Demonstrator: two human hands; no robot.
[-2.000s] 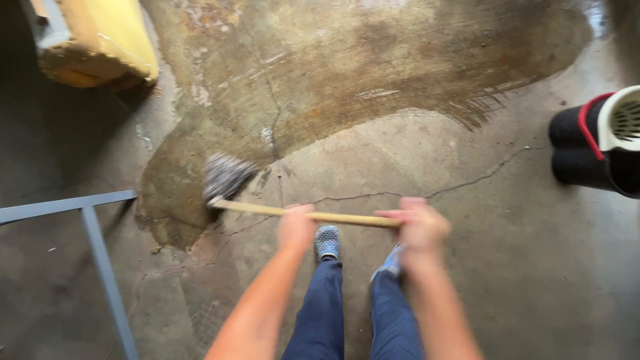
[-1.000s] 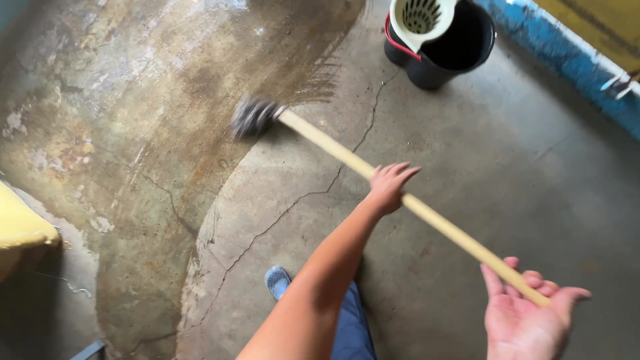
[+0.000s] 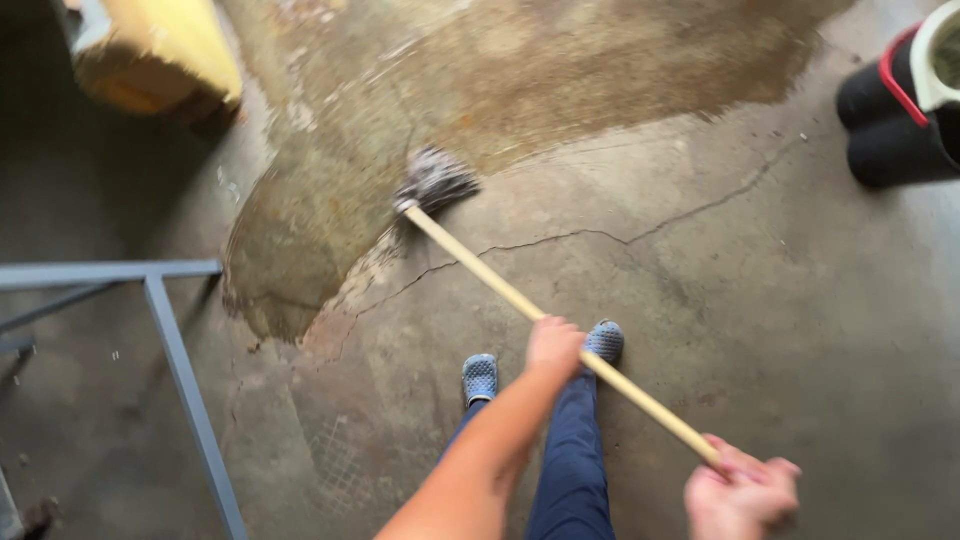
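A string mop with a grey head (image 3: 439, 178) lies on the concrete floor at the edge of a dark wet patch (image 3: 360, 112). Its pale wooden handle (image 3: 480, 266) slants down to the right, towards me. My left hand (image 3: 555, 345) is closed around the handle's middle, above my feet. Near the handle's far end, at lower right, my right hand (image 3: 739, 484) grips it; the hand is slightly blurred.
A black bucket (image 3: 874, 105) with a red handle and a pale wringer stands at upper right. At upper left is a yellow block-like object (image 3: 169, 52). A grey metal frame (image 3: 184, 375) reaches in from the left. My blue clogs (image 3: 480, 377) stand on the cracked floor.
My right hand, with its fingers spread at the handle's end one second ago, has closed around it. The mop head has moved left along the wet edge. The view has swung back left.
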